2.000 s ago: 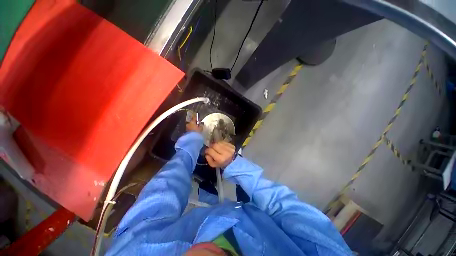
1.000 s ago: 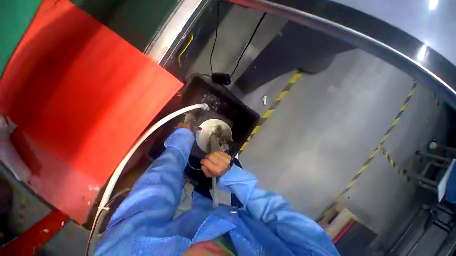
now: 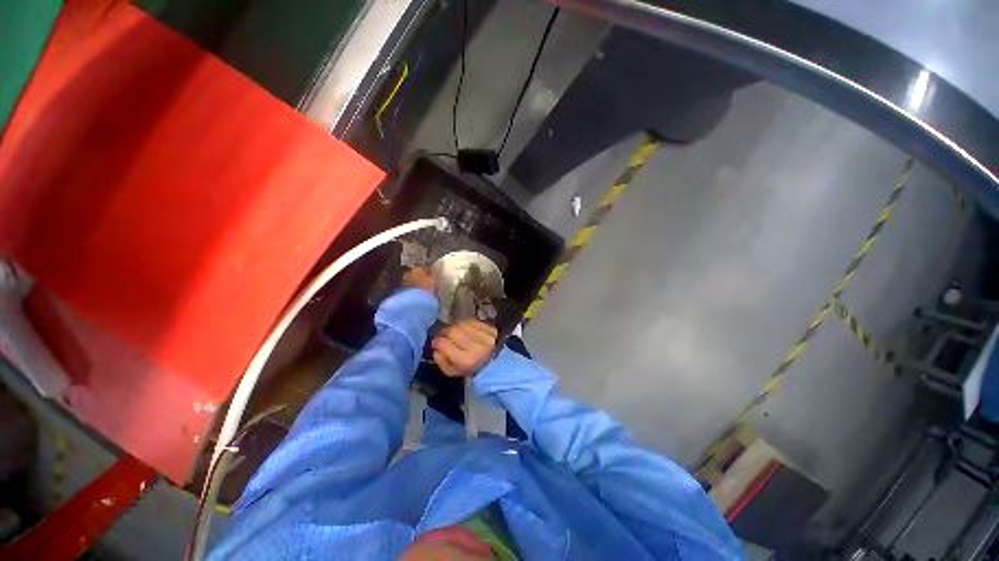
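A round, pale-topped pot stands in a black tray on the floor, with greyish fittings on its top. My left hand is at the pot's left side, small and partly behind its blue sleeve; what its fingers do is unclear. My right hand is closed at the pot's near edge, around a pale hose that shows below the fist. A thick white hose curves from the tray's far part down to the lower left.
A bright red sheet lies left of the tray. A black adapter with cables is at the tray's far corner. Yellow-black tape runs along the floor to the right. A curved metal edge crosses the top right. A rack stands far right.
My right hand moved away from the pot between the earlier frames and is now back closer to its near edge. My left hand stays at the pot's left side. The view has shifted slightly.
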